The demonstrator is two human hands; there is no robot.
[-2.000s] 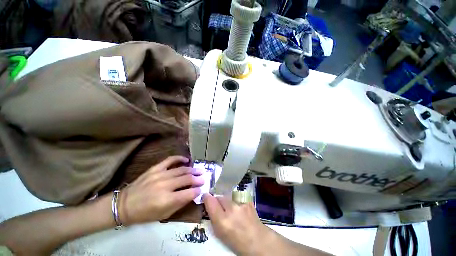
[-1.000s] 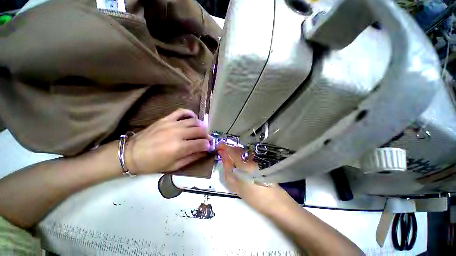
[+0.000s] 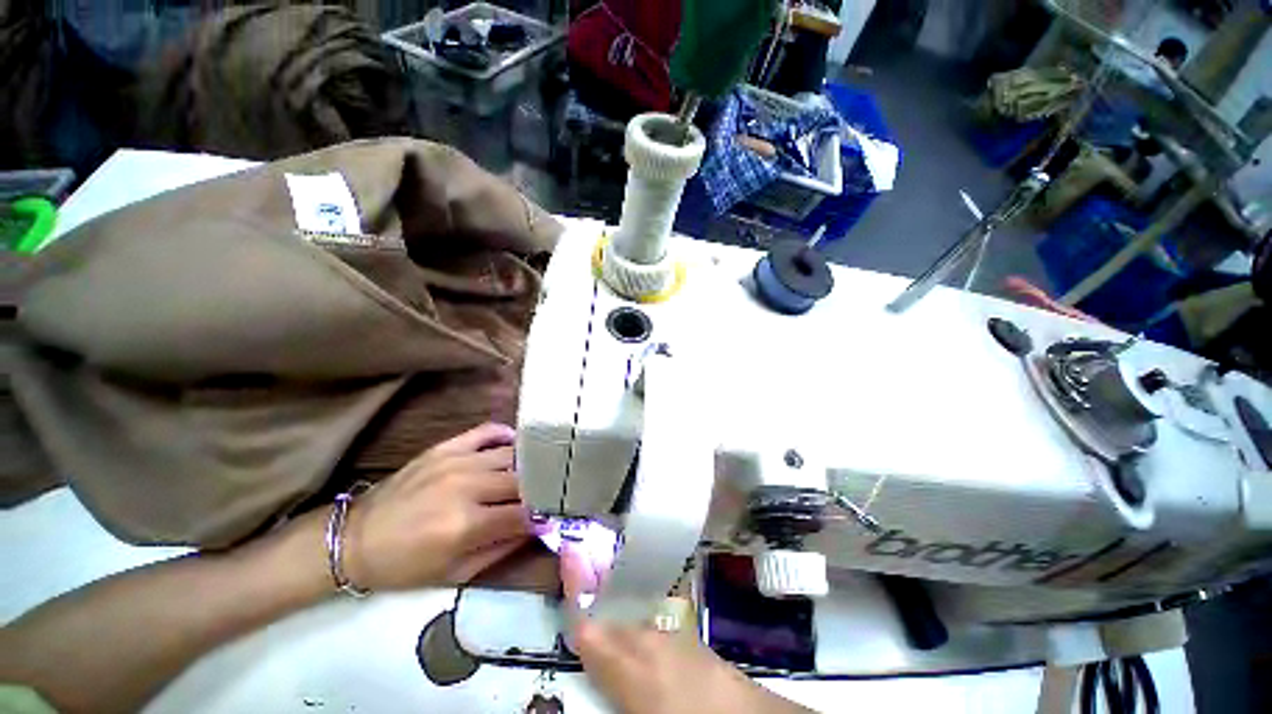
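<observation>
The brown garment (image 3: 251, 321) lies heaped left of the white sewing machine (image 3: 851, 419), with a white care label (image 3: 324, 207) facing up. My left hand (image 3: 440, 509) lies on the darker brown cloth just left of the machine's lit end, its fingertips hidden behind the machine head. My right hand (image 3: 628, 649) reaches in from below right, a finger raised at the lit needle area (image 3: 579, 541). The needle and presser foot cannot be made out clearly. Whether the right fingers hold anything is hidden by glare and the machine.
A dark smartphone (image 3: 758, 611) and a black slim tool (image 3: 917, 611) lie under the arm. Black scissors handles (image 3: 1120, 686) lie at the lower right. A dark blue bobbin (image 3: 792, 275) sits atop the arm. Crates and blue bins stand behind.
The head view has moved back from the close view of the needle area. The bed plate near my hands shows, unlike two seconds ago. Both hands remain by the needle area.
</observation>
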